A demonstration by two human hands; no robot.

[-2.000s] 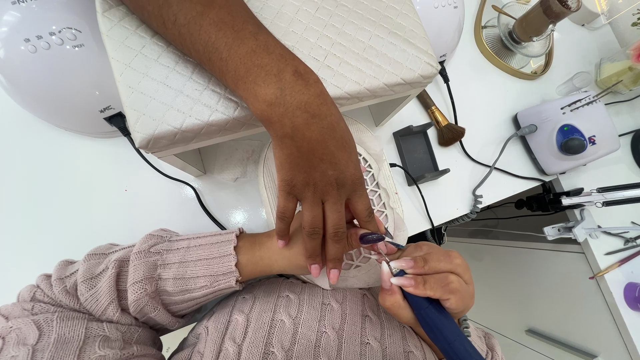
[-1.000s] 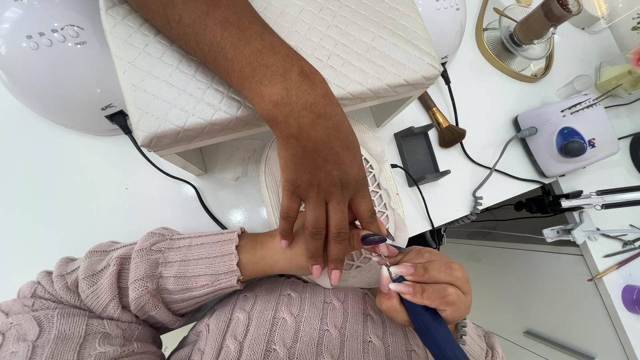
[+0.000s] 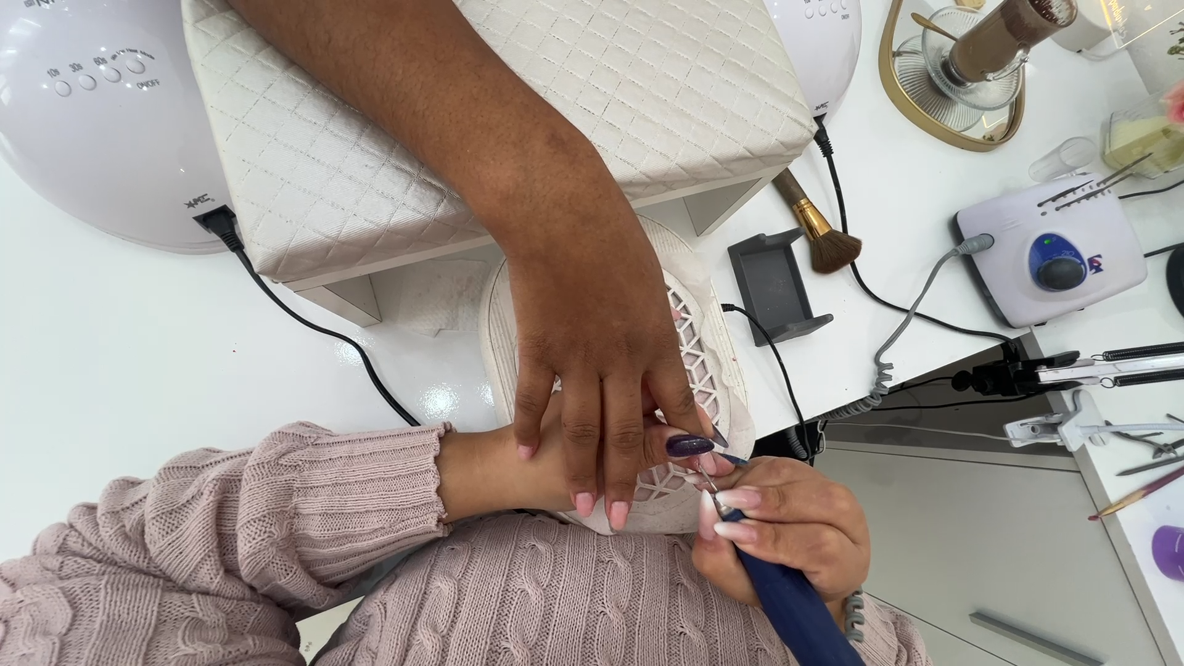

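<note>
My right hand [image 3: 795,532] grips a dark blue electric nail drill handpiece [image 3: 786,592], its thin metal bit touching the edge of a fingertip of another person's hand [image 3: 592,305]. That hand lies palm down across my left wrist, over the cushion's front side. My left hand [image 3: 661,444] is mostly hidden beneath it; a dark purple nail shows on its thumb side, and its fingers hold the other person's finger. Under the hands is a round white nail dust collector [image 3: 708,370] with a lattice grille.
A quilted white armrest [image 3: 684,102] stands above, between white nail lamps [image 3: 102,139]. To the right are a brush [image 3: 819,231], a grey holder [image 3: 772,282], the drill's control box [image 3: 1054,250], a glass cup [image 3: 1004,46] on a gold-rimmed tray, and a clamp stand [image 3: 1082,421]. Black cables cross the table.
My right hand and the handpiece have shifted slightly near the fingertip. The other person's hand stays in nearly the same place.
</note>
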